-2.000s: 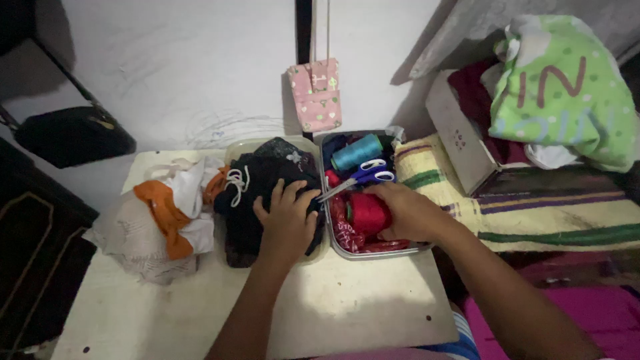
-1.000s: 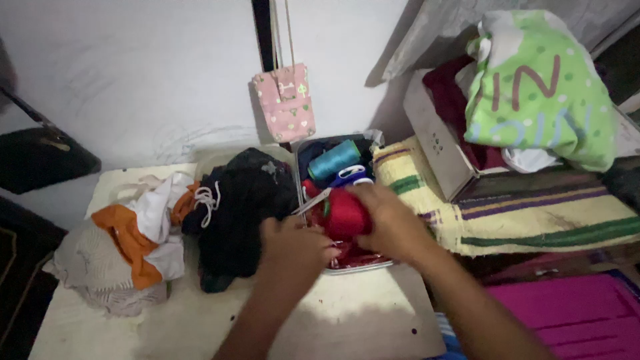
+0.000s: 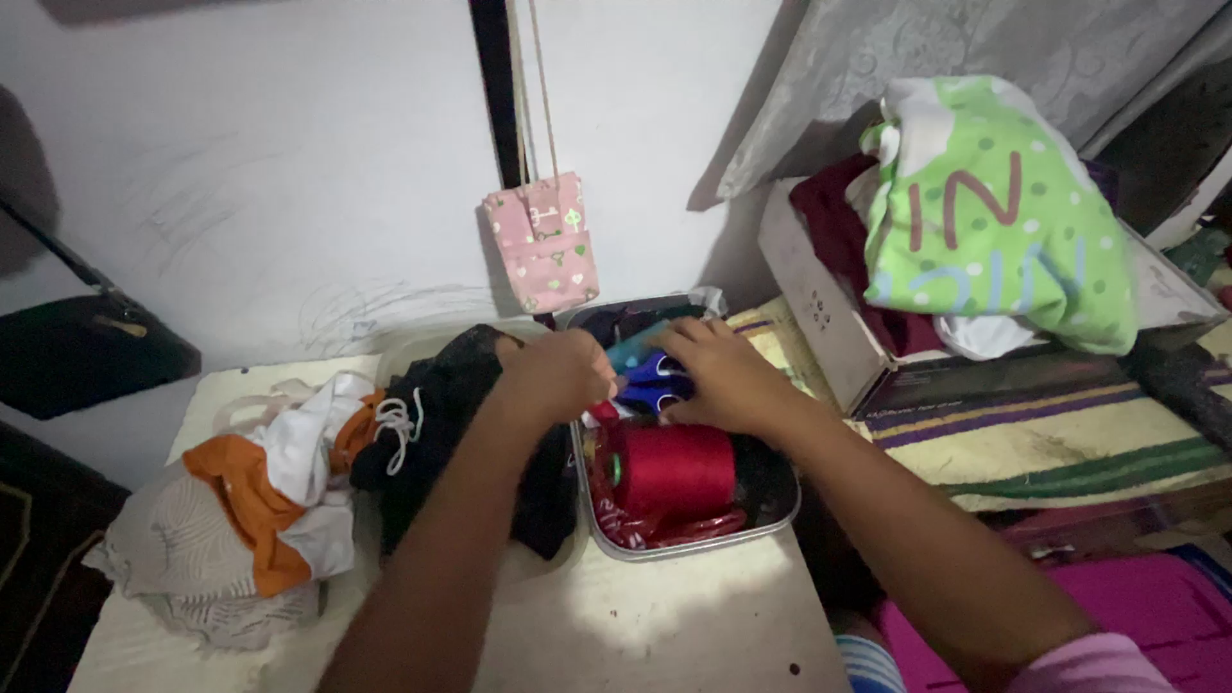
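A metal-rimmed tray point(image 3: 616, 553) on the white tabletop holds a large red thread spool point(image 3: 679, 467), a teal thread spool point(image 3: 640, 348) and scissors with blue handles point(image 3: 656, 385). My left hand point(image 3: 563, 377) is at the scissors' blade end; the blades are hidden, and whether it grips them cannot be told. My right hand point(image 3: 717, 375) is around the blue handles beside the teal spool, its fingers partly covering that spool. Black clothing with a white drawstring point(image 3: 452, 414) lies in a pale container just left of the tray.
Orange and white cloth point(image 3: 255, 500) lies over grey knit fabric at the left. A pink patterned pouch point(image 3: 547, 245) hangs on the wall. At the right, a cardboard box point(image 3: 828, 298) holds maroon cloth and a green printed bundle point(image 3: 1001, 212). A magenta item point(image 3: 1126, 616) is lower right.
My left hand has moved from the black clothing to the scissors. My right hand has gone from the red spool to the blue handles, and the red spool now lies uncovered in the tray.
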